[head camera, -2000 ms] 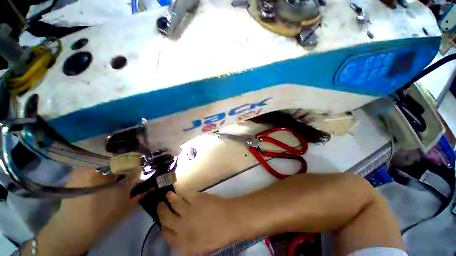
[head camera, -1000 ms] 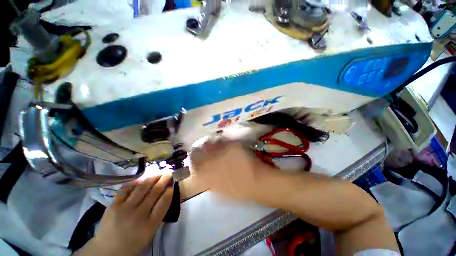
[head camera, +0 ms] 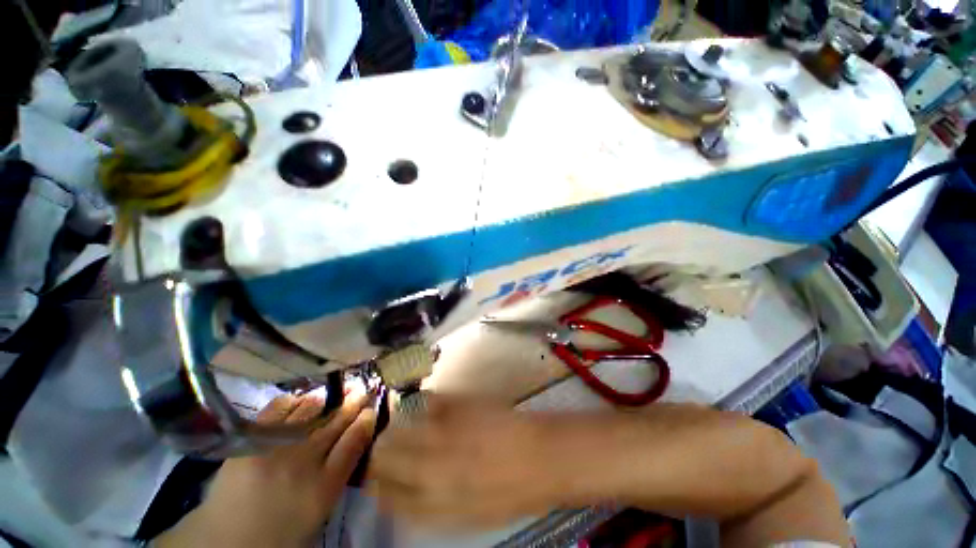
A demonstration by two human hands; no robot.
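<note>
The white sewing machine head [head camera: 428, 214] with its blue band crosses the view. A narrow black strip [head camera: 369, 450] lies below the needle area [head camera: 375, 383], between my hands. My left hand [head camera: 284, 460] lies flat at the left of the needle, fingertips by the presser foot, over cloth. My right hand [head camera: 450, 455] is blurred, just right of the strip; its fingers are hidden or smeared, so its hold cannot be told. Red-handled scissors [head camera: 615, 359] lie on the bed under the arm, right of my right hand.
A dark hairy tuft [head camera: 653, 300] lies behind the scissors. A pale tray [head camera: 872, 289] holds dark handles at the right. Grey-white cloth with black bands [head camera: 86, 375] is heaped left, and more [head camera: 888, 450] lies right. A blue plastic bag [head camera: 578, 27] is behind the machine.
My right hand has come down from the bed by the scissors to beside the black strip. My left hand stays by the needle. The camera view has shifted, showing more behind the machine.
</note>
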